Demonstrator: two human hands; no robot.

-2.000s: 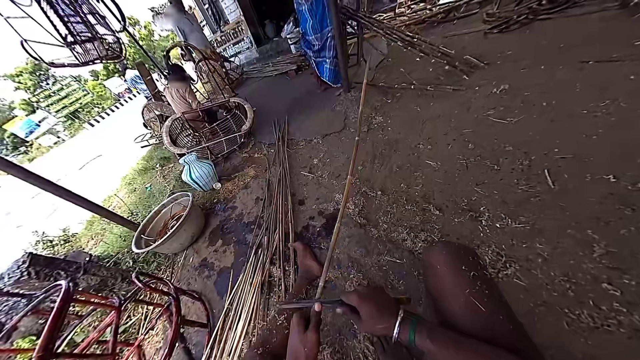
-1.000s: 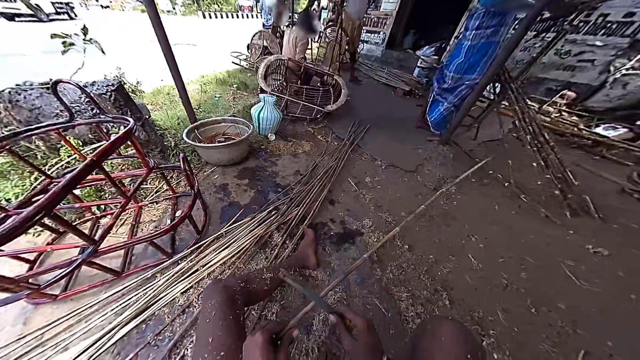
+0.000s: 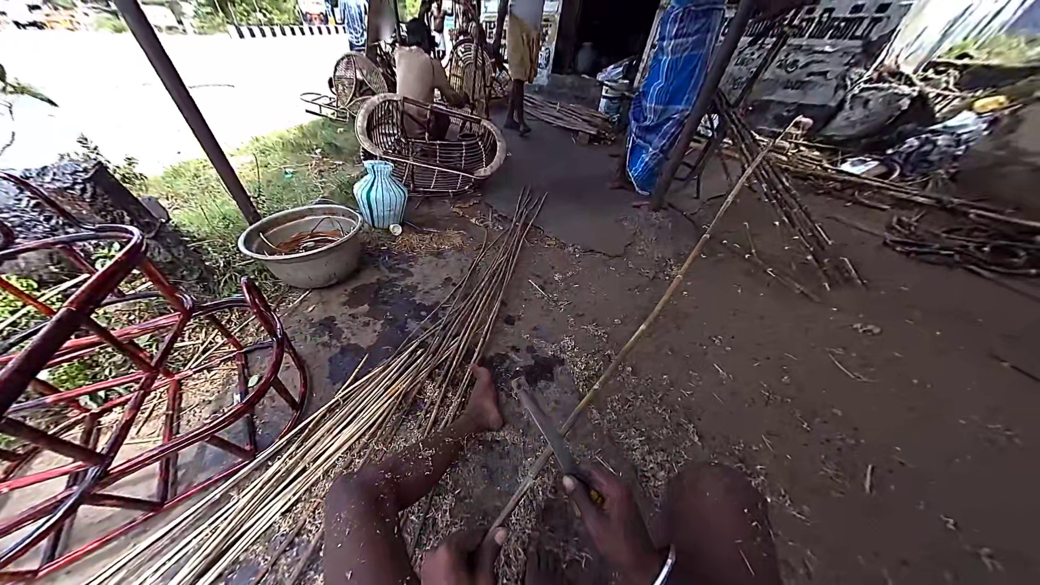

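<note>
My left hand (image 3: pixel 461 559), at the bottom centre, is closed around the lower end of a long cane pole (image 3: pixel 642 329). That pole slants up and away to the right. In my right hand (image 3: pixel 609 520) is a knife (image 3: pixel 546 429), held by its handle, which shows some yellow. The blade lies across the cane a little beyond my left hand and points up to the left. Beside my bent leg, a loose bundle of thin cane sticks (image 3: pixel 390 398) lies on the ground. Pale shavings (image 3: pixel 642 422) are scattered around my foot and legs.
A red cane frame (image 3: pixel 171 382) stands at left. Beyond it are a metal basin (image 3: pixel 313 264) holding coiled strips, a striped pot (image 3: pixel 380 195) and a round cane chair frame (image 3: pixel 431 154) with a person seated behind. A post (image 3: pixel 707 101) with blue cloth and more cane poles (image 3: pixel 780 187) are at right.
The view has shifted. The knife's blade now points further up, away from me, than one second ago. Both hands still hold the cane and the knife.
</note>
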